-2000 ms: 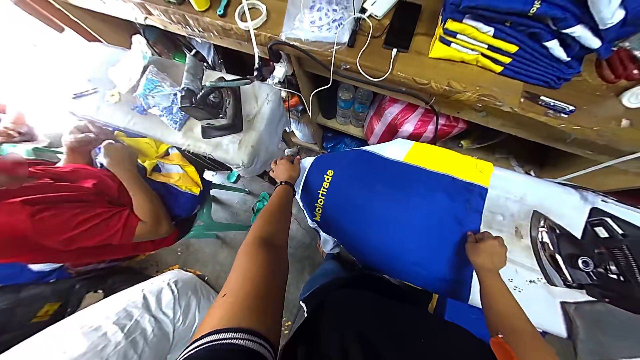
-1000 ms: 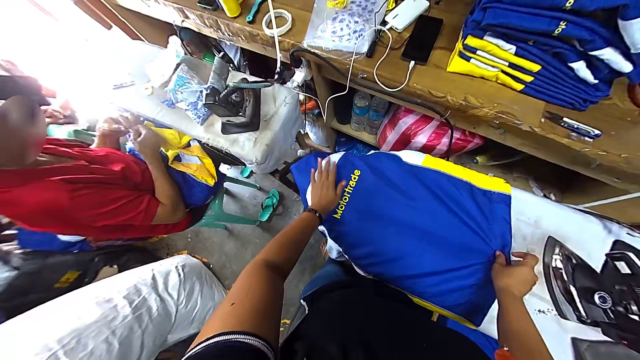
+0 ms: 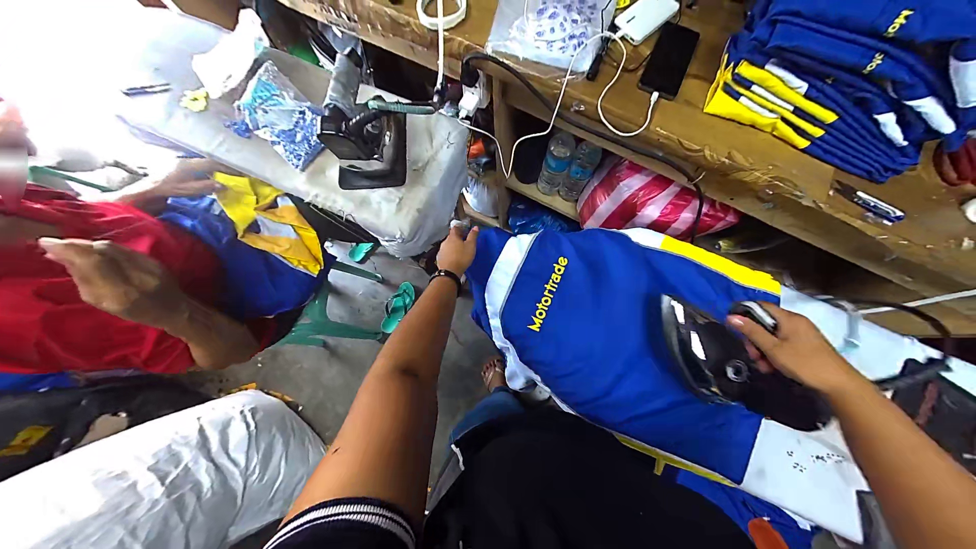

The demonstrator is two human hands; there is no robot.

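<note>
A blue garment (image 3: pixel 610 305) with yellow and white bands and yellow lettering lies spread over a white-covered ironing board (image 3: pixel 808 465). At its far left end, my left hand (image 3: pixel 457 248) grips the edge of the cloth. My right hand (image 3: pixel 793 343) is closed around the handle of a black electric iron (image 3: pixel 709 358), which is over the right part of the garment; whether its plate touches the cloth cannot be told.
Beyond the board runs a wooden table (image 3: pixel 701 137) with folded blue garments (image 3: pixel 831 84), a phone (image 3: pixel 669 61) and cables. Left, a person in red sits by a padded table (image 3: pixel 427 175) bearing another iron (image 3: pixel 374 145). A red-striped bag (image 3: pixel 648 198) fills a shelf.
My right hand has gone from the cloth to the iron, and the iron has moved left from the board's bare end onto the garment. My left hand has shifted from beside the lettering to the far-left edge.
</note>
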